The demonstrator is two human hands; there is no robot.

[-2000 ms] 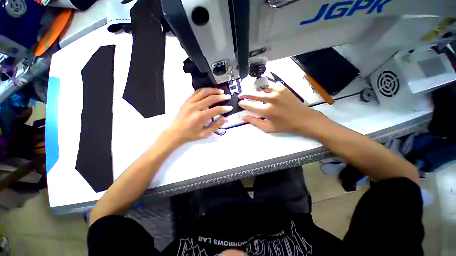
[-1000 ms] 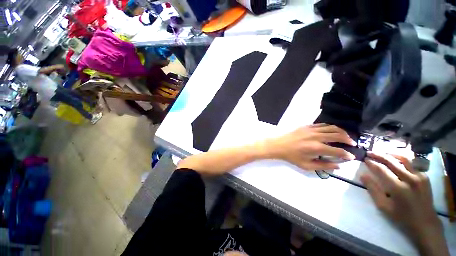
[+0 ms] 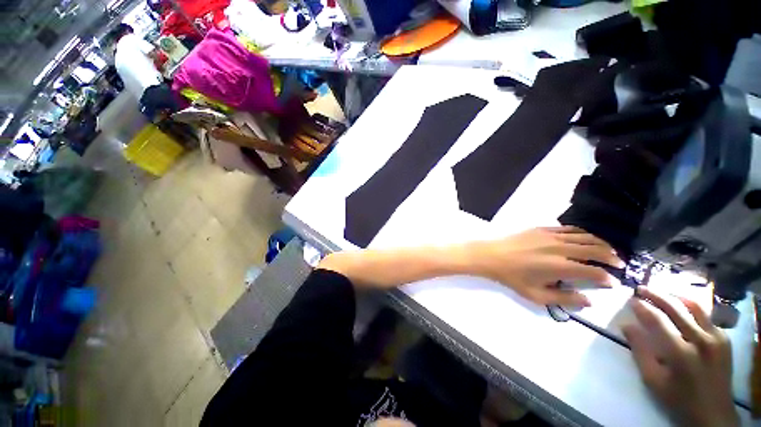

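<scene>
The sewing machine head [image 3: 709, 179] stands at the right, partly cut off by the edge. The presser foot [image 3: 641, 268] shows small and glaring under the light. My left hand [image 3: 555, 265] lies flat, fingertips on black cloth just left of the foot. My right hand [image 3: 680, 350] lies just in front of the foot, fingers spread and fingertips on or near the cloth; most of the piece is hidden. Bunched black sewn work [image 3: 609, 196] lies behind and left of the head. Two flat black panels lie at left, one [image 3: 409, 171] farther left and one [image 3: 521, 142] nearer the machine.
The white table [image 3: 442, 313] has a grey front edge. An orange disc [image 3: 420, 35] lies on a surface behind. A magenta cloth [image 3: 225, 71] is heaped at the back left. A yellow crate [image 3: 154, 150] and blue cloth heaps [image 3: 54, 292] are on the floor. A person [image 3: 136, 67] is far back left.
The view has swung left, so the machine shows farther right and the floor and workshop have come into view. Both hands remain at the presser foot.
</scene>
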